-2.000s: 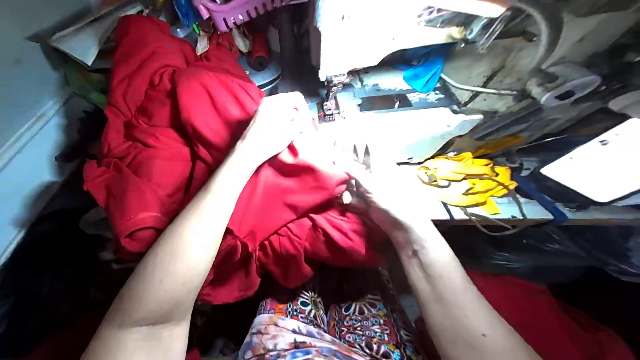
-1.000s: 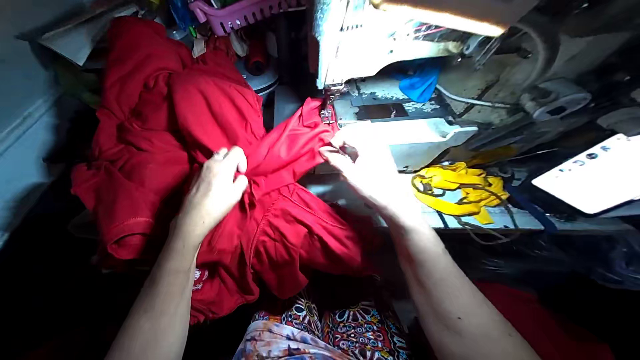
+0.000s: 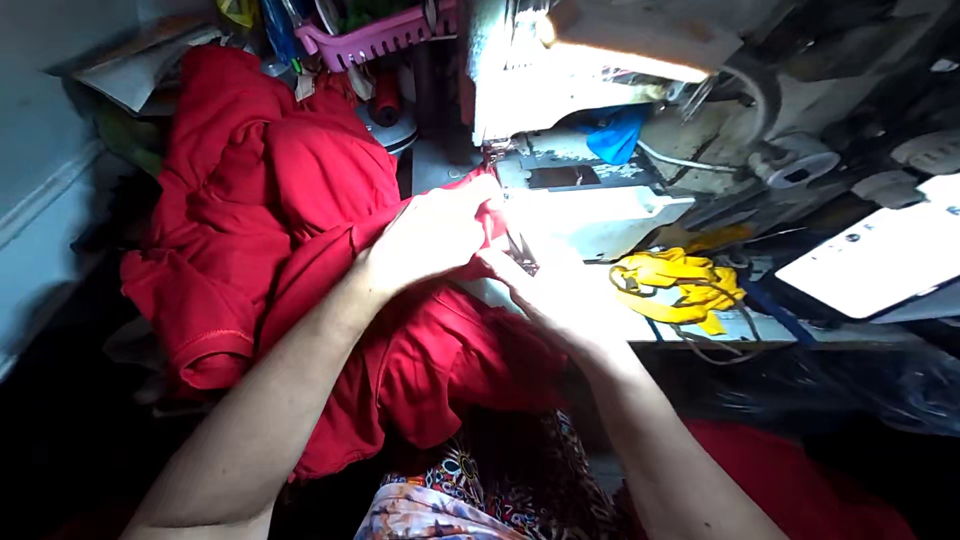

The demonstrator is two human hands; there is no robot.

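A large red fabric garment (image 3: 330, 187) lies bunched from the left side of the machine bed down over the lap. Its edge reaches up to the presser foot (image 3: 495, 150) of a sewing machine (image 3: 517, 90). My left hand (image 3: 435, 232) grips the red cloth just below the foot. Close at its right, my right hand (image 3: 547, 285) holds small metal thread snips (image 3: 523, 253), their blades pointing up beside the cloth. Strong glare washes out both hands, so the exact finger positions are hard to see.
Yellow fabric strips (image 3: 675, 289) lie right of my right hand, with a white device (image 3: 870, 255) beyond. A blue cloth (image 3: 616, 135) rests under the machine arm. A pink plastic basket (image 3: 382, 36) and a red thread spool (image 3: 386, 97) stand behind the garment.
My left hand has moved up and right along the red cloth, close to the presser foot and my right hand. The cloth that lay stretched toward the foot is now gathered under my hands.
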